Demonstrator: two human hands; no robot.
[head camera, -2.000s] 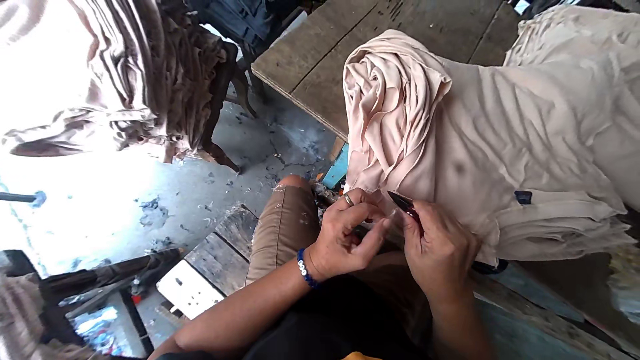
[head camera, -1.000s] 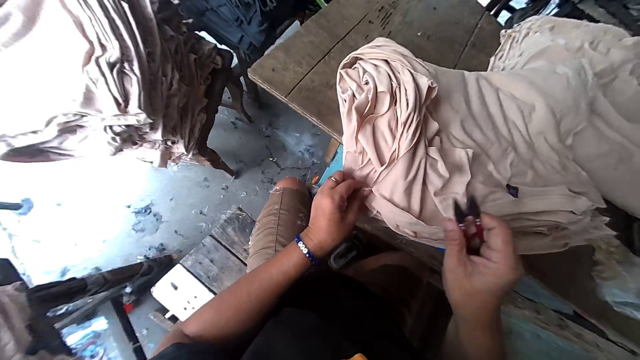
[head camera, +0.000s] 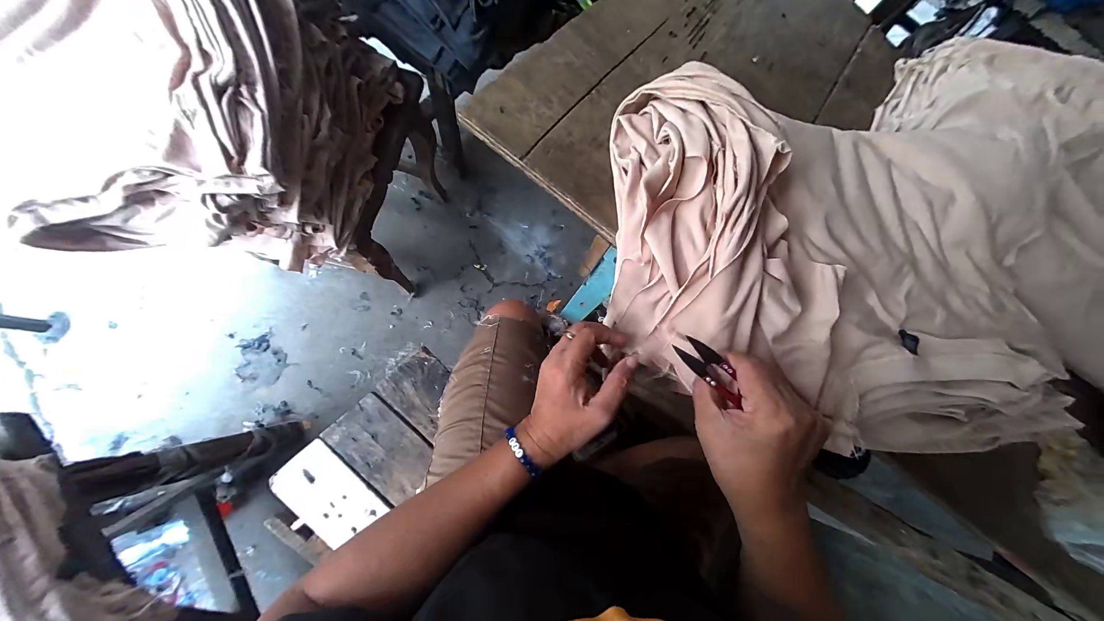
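Pale pink fabric (head camera: 699, 190) hangs in a bunched roll over the near edge of a wooden table, on top of a wider spread of beige cloth (head camera: 931, 207). My left hand (head camera: 578, 388), a blue beaded bracelet on its wrist, is at the fabric's lower left edge with thumb and forefinger apart; whether it holds a thread or a bit of edge cannot be told. In my right hand (head camera: 759, 423) are red-handled thread snips (head camera: 711, 371), their dark blades parted and pointing up-left near the fabric's lower edge.
The wooden table (head camera: 552, 112) extends behind the fabric. Folded garment pieces (head camera: 966, 397) lie at the right with a small dark tag on them. Another cloth pile (head camera: 285, 129) rests on a stand at upper left. A wooden bench (head camera: 379, 431) is beside my knee, above a littered floor.
My right hand with the snips has moved left, back toward my left hand. The left hand's thumb and forefinger, together at the fabric edge a second ago, are now apart.
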